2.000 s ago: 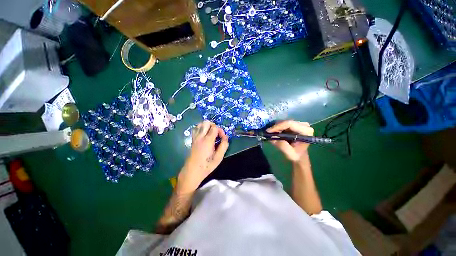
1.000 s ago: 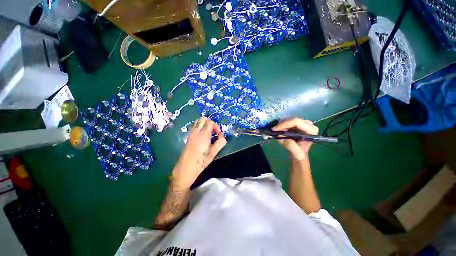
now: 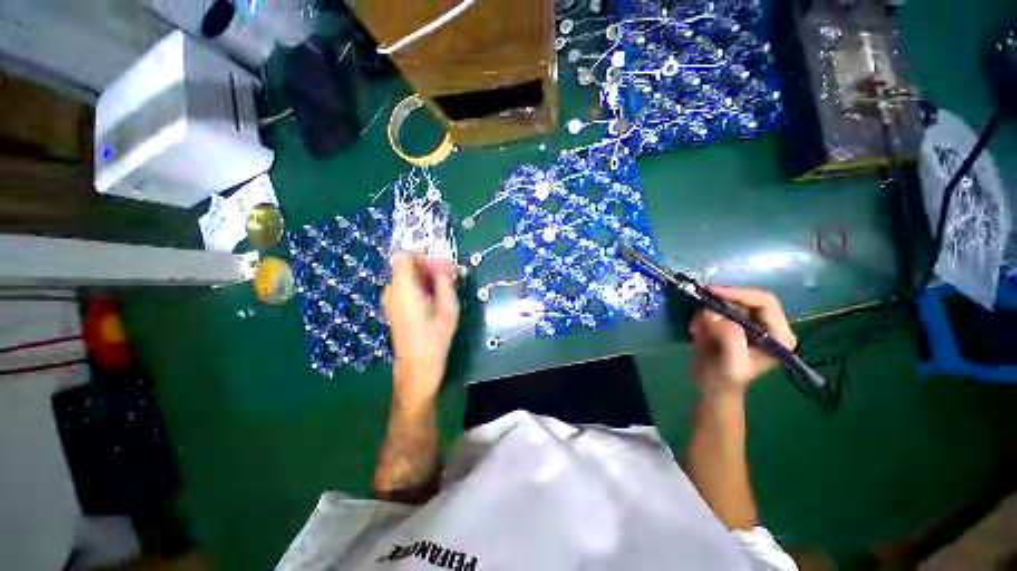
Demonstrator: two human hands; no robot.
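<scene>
A blue PCB panel (image 3: 586, 240) lies flat near the bench's front edge, with several white-wired discs trailing off its left side. My right hand (image 3: 742, 335) holds the soldering iron (image 3: 714, 299) like a pen, its tip over the panel's right part. My left hand (image 3: 422, 307) is at the lower end of the pile of wired discs (image 3: 422, 218), fingers drawn together and covering part of it. Whether the fingers pinch a disc is hidden. The pile overlaps a second blue panel (image 3: 340, 290) on the left.
A stack of blue panels with wired discs (image 3: 703, 78) lies at the back, beside a metal box (image 3: 853, 95). A clear plastic bag (image 3: 965, 212) is at the right. A tape ring (image 3: 420, 132) lies by the wooden box (image 3: 480, 56). A white arm (image 3: 123, 264) reaches in from the left.
My left hand has left the panel's lower edge and moved to the wired-disc pile. My right hand has lifted the iron away from the panel's lower edge. The whole view has shifted.
</scene>
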